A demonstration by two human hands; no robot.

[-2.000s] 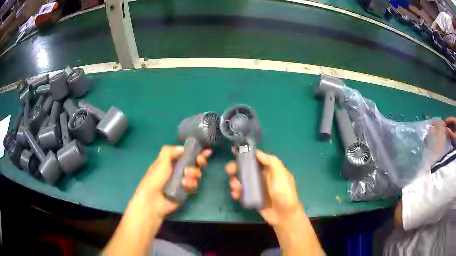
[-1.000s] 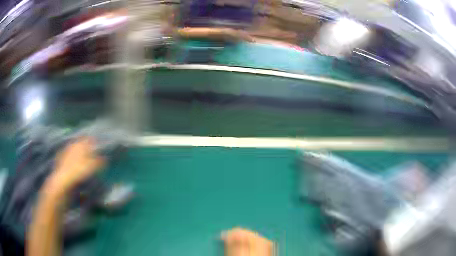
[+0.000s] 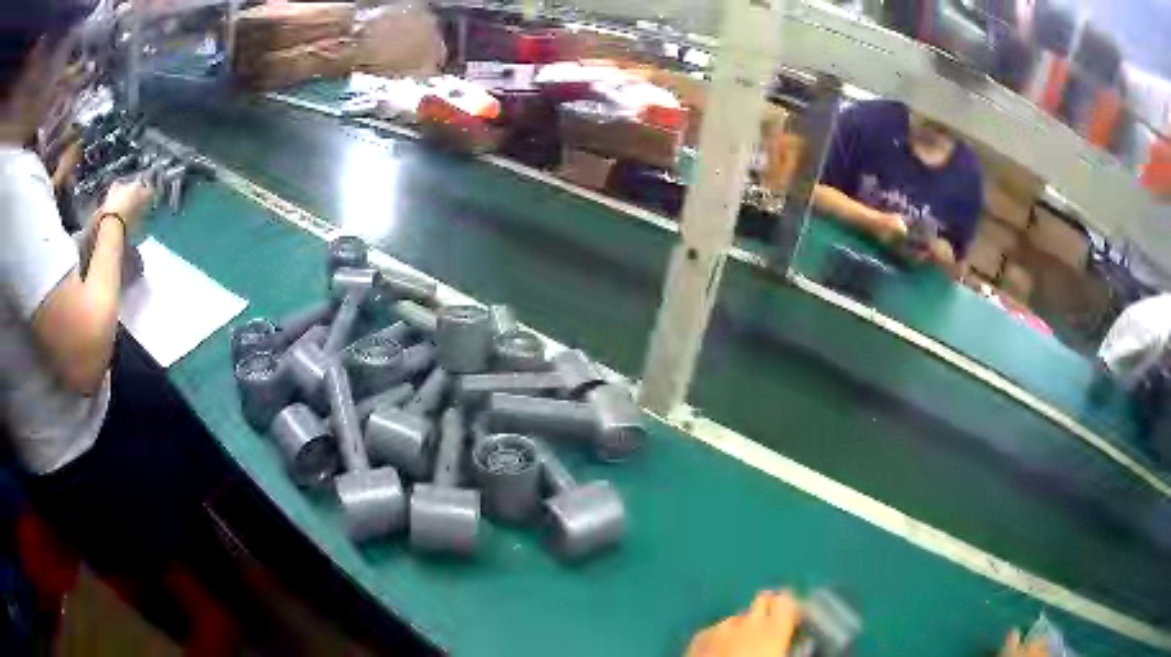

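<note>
Grey handheld turbo fans (image 3: 443, 520) lie in a jumbled pile on the green bench (image 3: 642, 603), heads and handles pointing different ways. My left hand (image 3: 751, 629) is at the bottom edge, right of the pile, cut off and slightly blurred. Its fingers are closed against a grey fan (image 3: 831, 621), of which only the blurred head shows. Another hand (image 3: 1030, 644) is just visible at the lower right edge beside a small pale, shiny thing (image 3: 1048, 629). It seems to be a hand, but I cannot tell whether it is mine or what it holds.
A pale post (image 3: 706, 231) stands on the pale rail (image 3: 822, 494) behind the pile. The dark green conveyor (image 3: 552, 270) runs beyond. A person in white (image 3: 39, 321) works at left near a white sheet (image 3: 186, 302). A person in dark blue (image 3: 899, 180) sits opposite.
The view has turned left, bringing the pile and left neighbour towards the middle. My left hand has left the pile area and now has a fan. The plastic bag has mostly gone from view.
</note>
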